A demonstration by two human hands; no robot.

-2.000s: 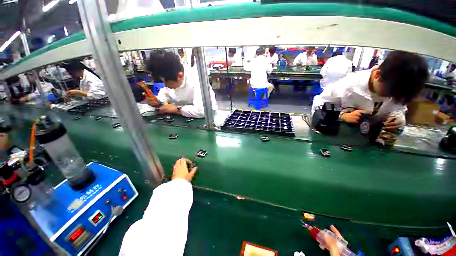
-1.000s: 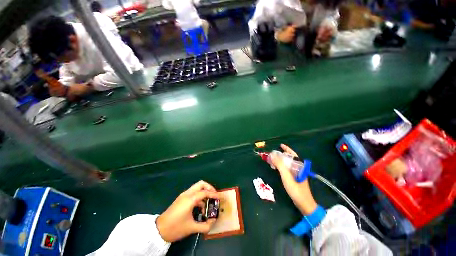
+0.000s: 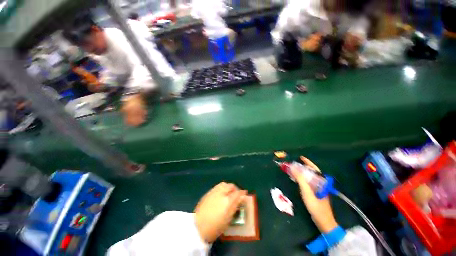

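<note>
My left hand (image 3: 220, 211) is over the small square pad (image 3: 251, 227), which has a pale face and a reddish-brown rim. Its fingers are on a small watch-like module (image 3: 240, 216), mostly hidden under them and blurred. My right hand (image 3: 312, 196) holds the glue syringe (image 3: 300, 172), with red fluid, a blue cap and an air hose. Its tip points up-left, near a small tan block (image 3: 280, 154). A red-stained tissue (image 3: 282, 201) lies between pad and right hand.
The green conveyor (image 3: 240, 120) carries dark modules. Blue controllers stand at left (image 3: 65, 215) and right (image 3: 381, 172), beside a red bin (image 3: 420, 215). A metal post (image 3: 65, 125) is at left. Across the belt are a black tray (image 3: 220, 76) and workers.
My left hand has turned over the module, now hiding most of it at the pad. My right hand still holds the syringe. The view has shifted, and a worker's hand now reaches over the belt.
</note>
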